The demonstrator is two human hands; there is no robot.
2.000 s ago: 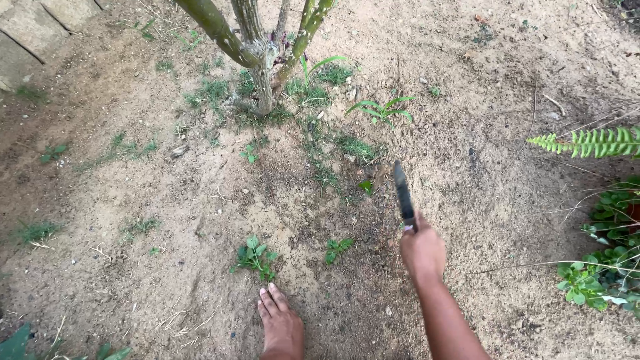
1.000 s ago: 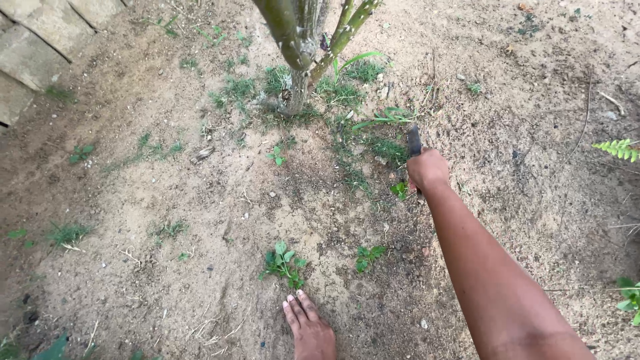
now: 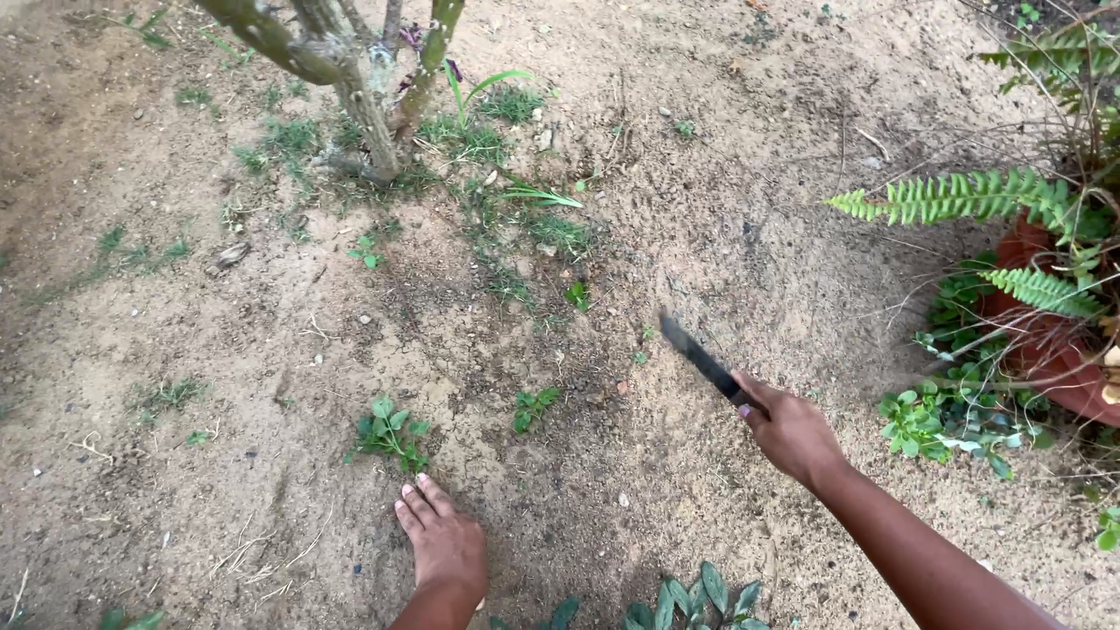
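In my right hand (image 3: 787, 429) is a dark, flat blade (image 3: 698, 357), perhaps a knife, raised over the sandy soil and pointing up and left. My left hand (image 3: 444, 542) rests palm down on the ground, fingers extended, holding nothing. Just beyond its fingertips grows a small leafy weed (image 3: 391, 435). Another low weed (image 3: 535, 409) stands between the two hands. Farther up are a tiny bright green plant (image 3: 577, 296) and a long-leaved grass tuft (image 3: 544, 196) lying low against the soil. The handle of the blade is mostly hidden by my fingers.
A shrub with several woody stems (image 3: 372, 122) rises at the upper left, with short grass (image 3: 291, 138) round its base. On the right, a fern (image 3: 962, 198) hangs from a reddish-brown pot (image 3: 1041, 341). Dark green leaves (image 3: 700, 601) show at the bottom edge.
My right hand first reached forward with the blade to the long-leaved grass tuft, then drew back toward me. The tuft stood spread out earlier and now lies flatter. My left hand stays by the weed.
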